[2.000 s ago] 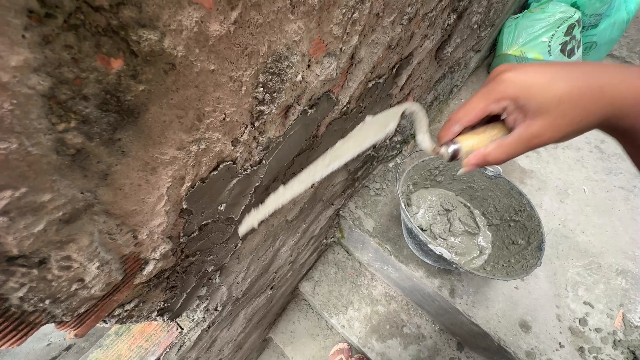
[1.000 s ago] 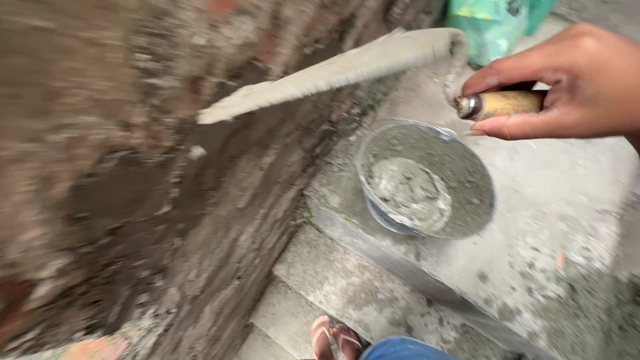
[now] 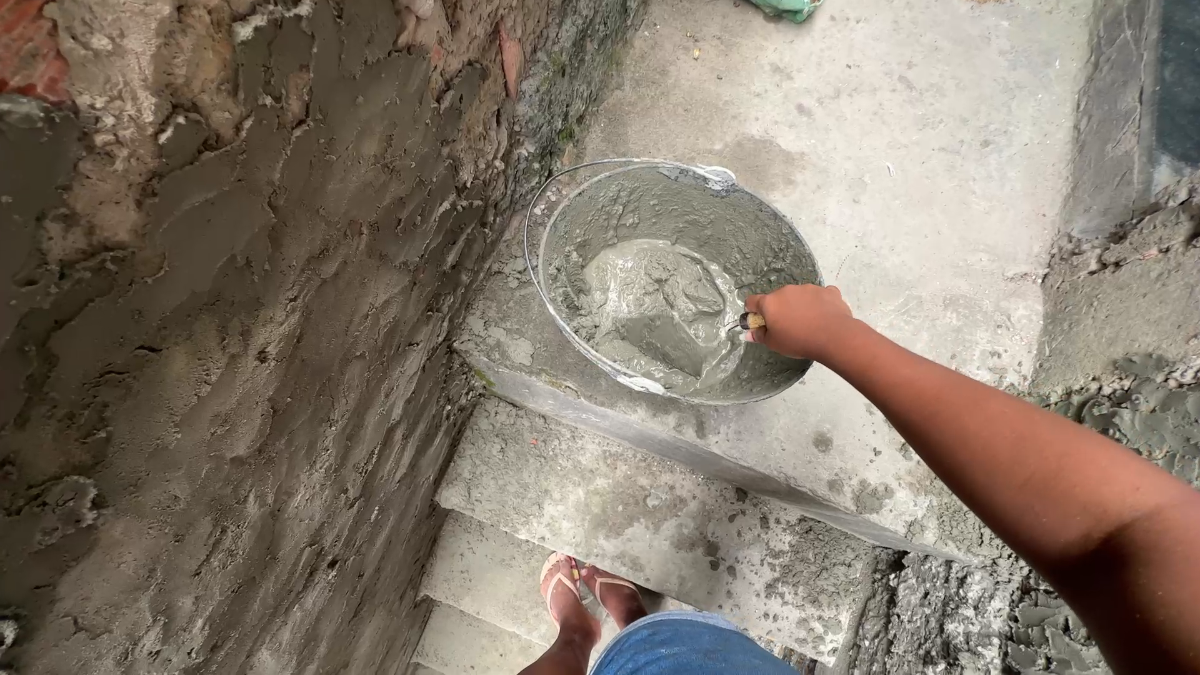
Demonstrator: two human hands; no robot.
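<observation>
My right hand (image 3: 799,321) is closed around the wooden handle of a trowel (image 3: 753,322), over the right side of a bucket (image 3: 600,361). The trowel's blade lies in the wet grey mortar (image 3: 656,281) and is coated or covered, so its outline is hard to make out. The bucket stands tilted in view on a concrete landing, its wire handle resting toward the wall side. On the left rises a wall (image 3: 244,375) coated with rough, damp mortar. My left hand is not in view.
Concrete steps (image 3: 600,487) descend below the landing (image 3: 844,141), with my feet in flip-flops (image 3: 562,591) on one of them. Exposed brick (image 3: 33,52) shows at the upper left. A green plastic bag (image 3: 787,7) lies at the top edge. Rough mortar (image 3: 1134,403) lies at the right.
My right hand has gone from beside the wall, where it held the trowel up, down into the bucket. The blade has entered the mortar. The view has shifted toward the bucket.
</observation>
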